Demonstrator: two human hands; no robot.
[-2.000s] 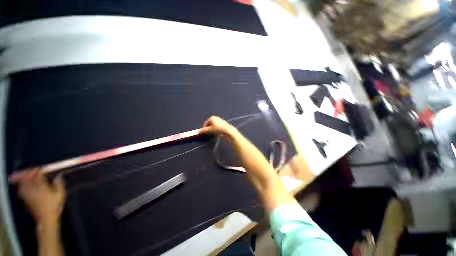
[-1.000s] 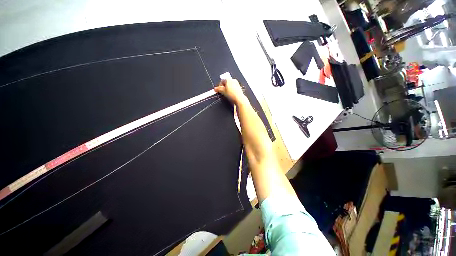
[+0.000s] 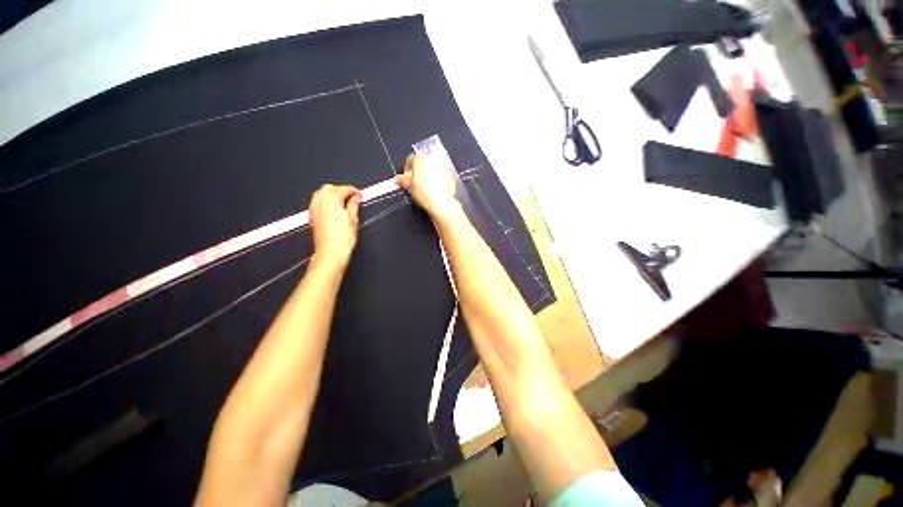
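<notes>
A pink-and-white tape measure (image 3: 233,245) lies stretched over black cloth (image 3: 228,149) along a curved chalk line. Its loose end hangs past my right wrist. My left hand (image 3: 335,216) pinches the tape a short way left of my right hand. My right hand (image 3: 430,182) holds the tape near the cloth's right edge, its fingertips beside a small whitish-purple piece (image 3: 427,148) on the cloth. Whether chalk is in my fingers I cannot tell. Thin white chalk lines outline panels on the cloth.
Shears (image 3: 574,124), a black bulldog clip (image 3: 651,269), folded dark cloth pieces (image 3: 708,174) and a red-orange item (image 3: 735,121) lie on the white table (image 3: 594,233) at right. A dim grey bar (image 3: 99,443) lies lower left. Torn brown board shows at the table edge.
My left hand has come into view and taken hold of the tape beside my right hand. My right hand remains on the tape near the cloth's edge. The view has shifted.
</notes>
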